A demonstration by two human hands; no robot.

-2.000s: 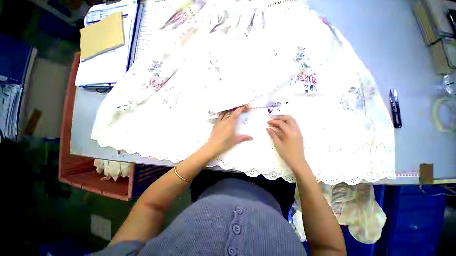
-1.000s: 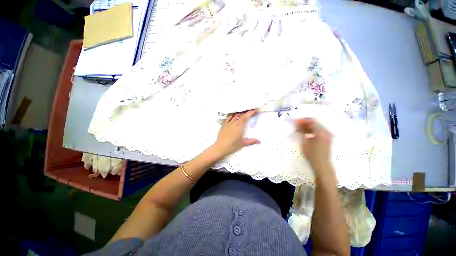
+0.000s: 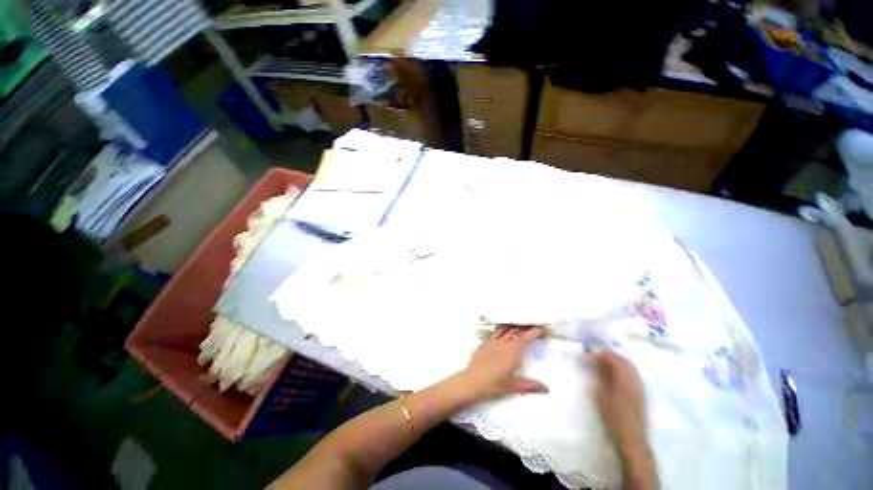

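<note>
A cream floral dress (image 3: 584,249) lies spread over the table, its skirt towards me and its scalloped hem over the near edge. My left hand (image 3: 502,367) lies on the skirt beside a fold, fingertips at the fold's edge, thumb apart. My right hand (image 3: 620,390) is blurred, low over the skirt just right of the fold; whether it holds anything cannot be seen. Dark thread snips (image 3: 790,402) lie on the table right of the skirt.
A clipboard with papers (image 3: 356,182) lies at the table's left. A red crate (image 3: 172,316) with cream garments stands below left. Cardboard boxes (image 3: 632,134) and dark cloth stand beyond the table. A tape roll (image 3: 855,410) lies at the right.
The view has tilted up and now shows the area behind the table. My left hand stays at the fold. My right hand has moved nearer to the fold and is still blurred.
</note>
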